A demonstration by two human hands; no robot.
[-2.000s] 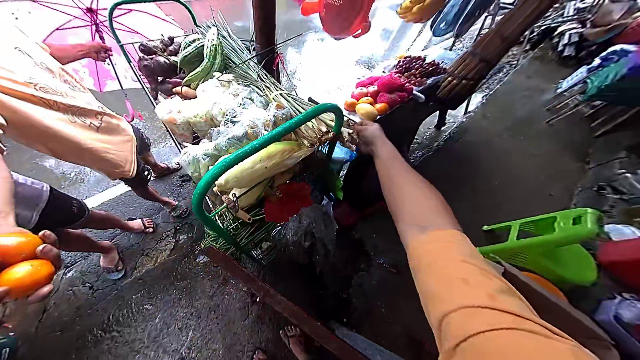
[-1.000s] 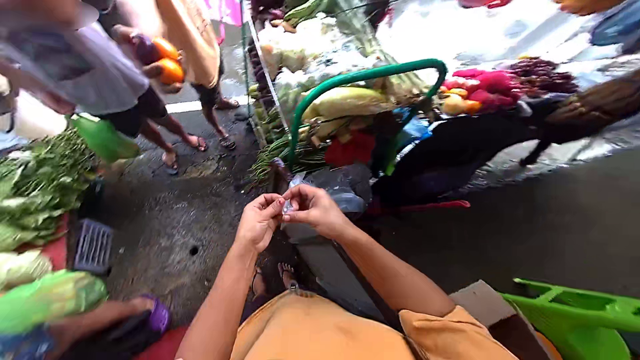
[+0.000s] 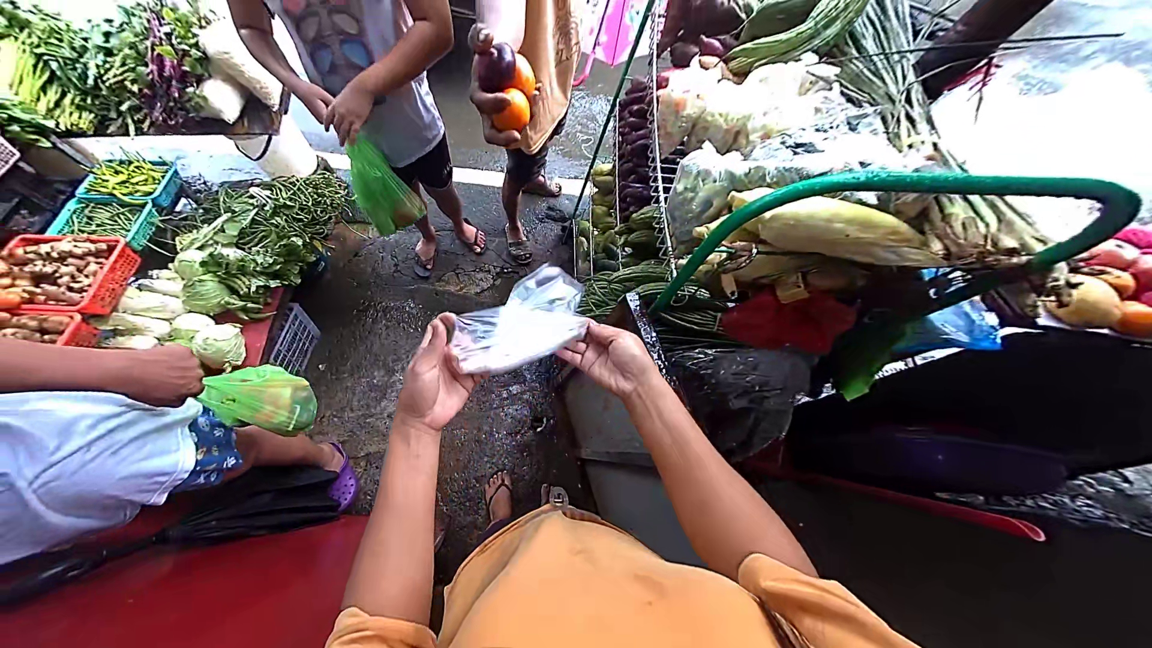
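A clear plastic bag (image 3: pixel 517 333) is stretched between my two hands in the middle of the head view. My left hand (image 3: pixel 436 378) grips its left edge, thumb on top. My right hand (image 3: pixel 616 355) pinches its right edge between thumb and fingers. Part of the bag stands up above the rest. To the right of my right hand are a green metal handle (image 3: pixel 900 183) and white radishes (image 3: pixel 832 225), with long beans (image 3: pixel 639 286) piled below the wire rack.
Left stand: cabbage (image 3: pixel 219 346), a red crate of ginger (image 3: pixel 63 270), leafy greens. A person ahead holds a green bag (image 3: pixel 382 184); another holds tomatoes (image 3: pixel 513 108) and an eggplant. At left a person's hand holds a green bag (image 3: pixel 261 398). A red surface (image 3: pixel 198 585) lies low left.
My right hand was at the fruit pile two seconds ago. Both hands then came together on a small piece of clear plastic; now they are apart with the bag spread between them. The view has swung left.
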